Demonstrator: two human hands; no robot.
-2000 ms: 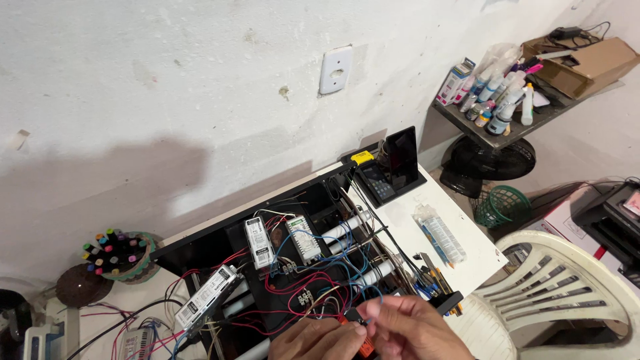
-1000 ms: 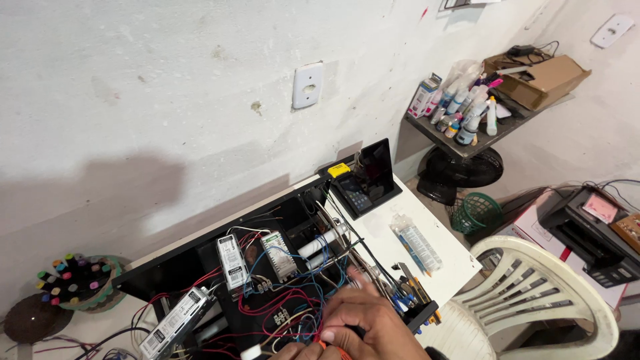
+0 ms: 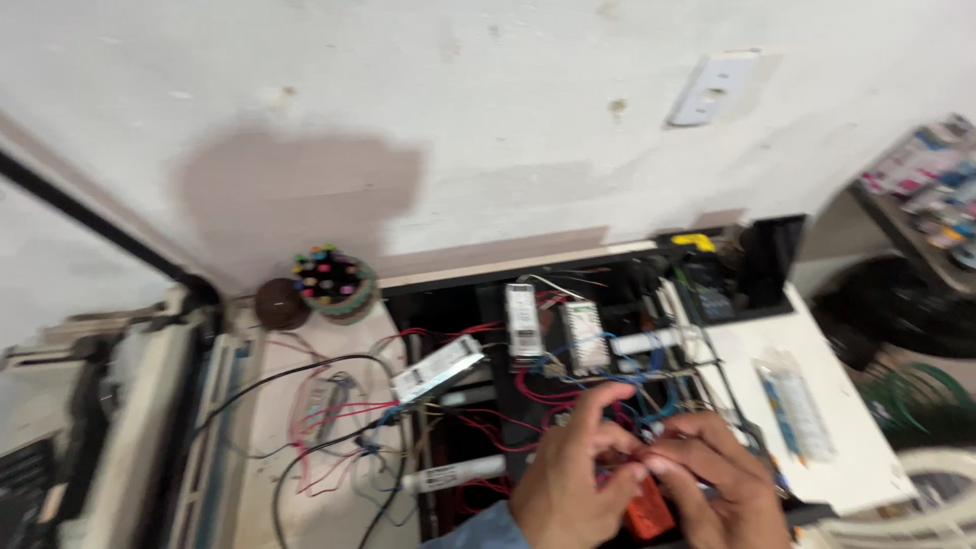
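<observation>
My left hand [image 3: 583, 465] and my right hand [image 3: 717, 480] meet fingertip to fingertip over the open black housing, pinching something small that seems to be a thin wire; blur hides its details. Just below the fingertips is an orange object [image 3: 648, 512], partly covered by my right hand. White labelled electronic ballasts lie behind my hands: one upright [image 3: 524, 324], one beside it [image 3: 585, 337], one slanted [image 3: 438, 368]. Red wires [image 3: 496, 415] and blue wires [image 3: 659, 381] spread around them. White tubes [image 3: 457, 473] cross the housing.
A pot of markers [image 3: 343, 293] and a brown ball [image 3: 282, 303] stand at the back left. A black device with a screen [image 3: 770, 259] and a clear pack [image 3: 797, 408] lie on the right. A plastic chair [image 3: 938, 473] is at lower right. The wall socket plate [image 3: 713, 90] is above.
The view has swung left, bringing in the machine at the left edge. Both hands remain close together over the wiring, and the orange object shows more plainly beneath them.
</observation>
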